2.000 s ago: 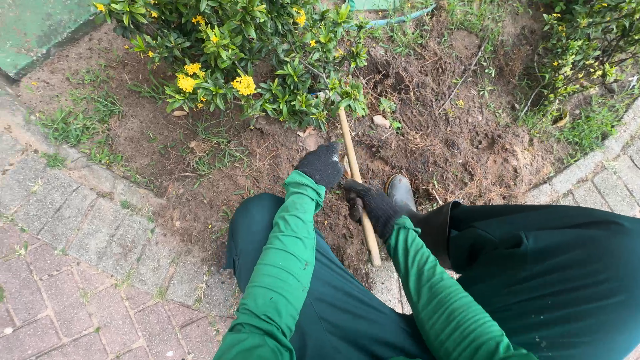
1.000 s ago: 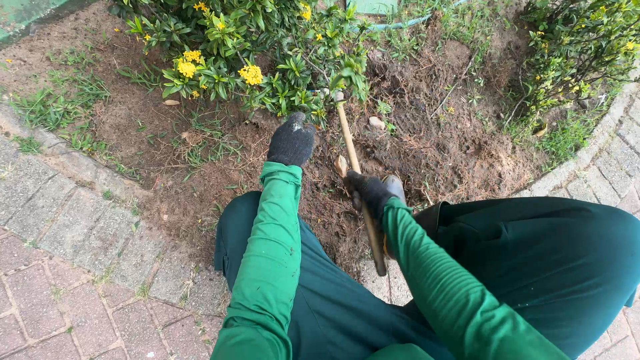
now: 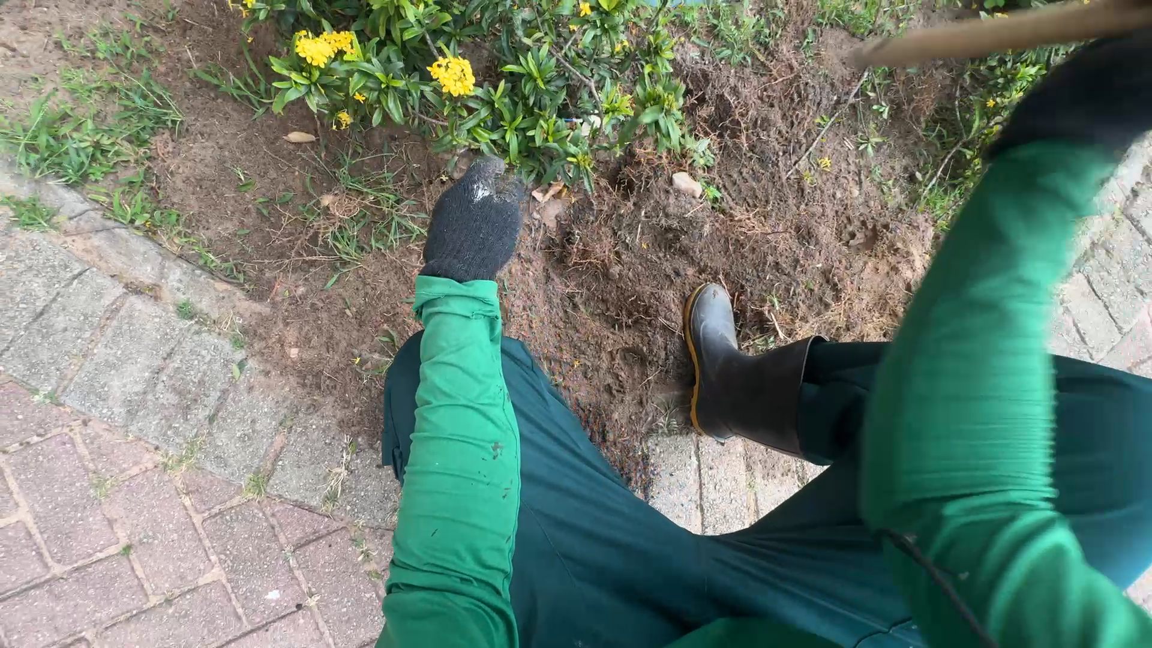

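Observation:
My left hand (image 3: 474, 219), in a dark knit glove with a pale smear near the fingers, is over the soil just below a leafy shrub (image 3: 531, 117) with yellow flowers. Its fingers are folded or turned away, so whether it holds anything is hidden. At the upper right, my right hand (image 3: 1080, 94), also in a dark glove and blurred, grips a wooden tool handle (image 3: 999, 36) that points left. The far part of the handle and any tool head are out of view. Loose brown soil (image 3: 621, 261) with fine roots lies between the hands.
A rubber boot (image 3: 715, 328) rests on the soil at the bed's edge. A curved paver border (image 3: 153, 360) and reddish brick paving (image 3: 117, 531) lie at the left. A small stone (image 3: 687, 184) and grass tufts (image 3: 360, 211) are in the bed. Another shrub stands at the upper right.
The right hand has swung up and to the right with the wooden handle, which earlier lay across the soil between the knees. The left hand, near the handle two seconds ago, is left of there.

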